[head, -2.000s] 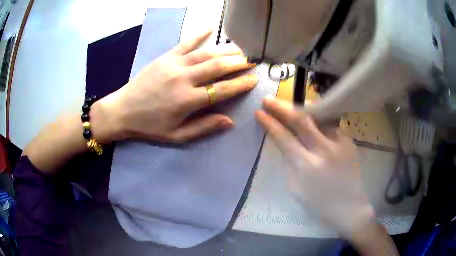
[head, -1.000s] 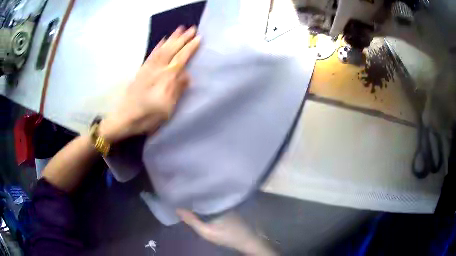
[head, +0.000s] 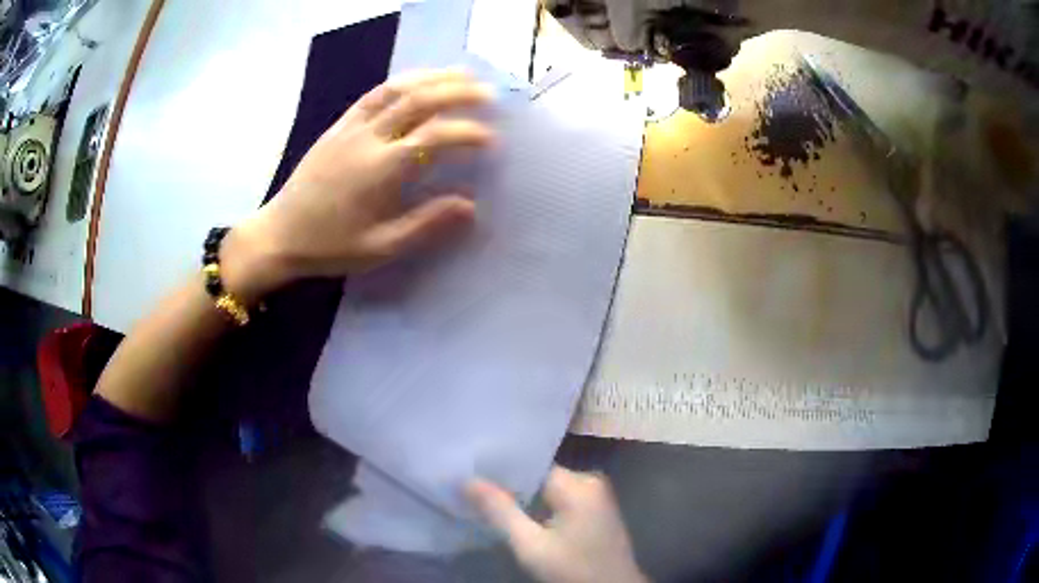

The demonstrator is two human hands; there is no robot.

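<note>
A pale grey-lavender garment piece lies on the white table left of the needle area, and its lower end hangs past the table's front edge. Dark purple cloth shows beneath it on the left. My left hand is over the upper part of the piece, fingers spread and a little bent, slightly blurred. My right hand is at the bottom of the picture, thumb on top of the piece's lower right corner and fingers at its edge, gripping it. A second pale layer shows below that corner.
The sewing machine head is at the upper right, above a tan bed cover with dark specks. Black-handled scissors lie on the right. A printed scale runs along the table's front edge. A red object is at the left.
Since one second ago, my left hand has moved slightly up and right on the pale piece. The piece looks flatter. My right hand remains at its lower end, now at the right corner.
</note>
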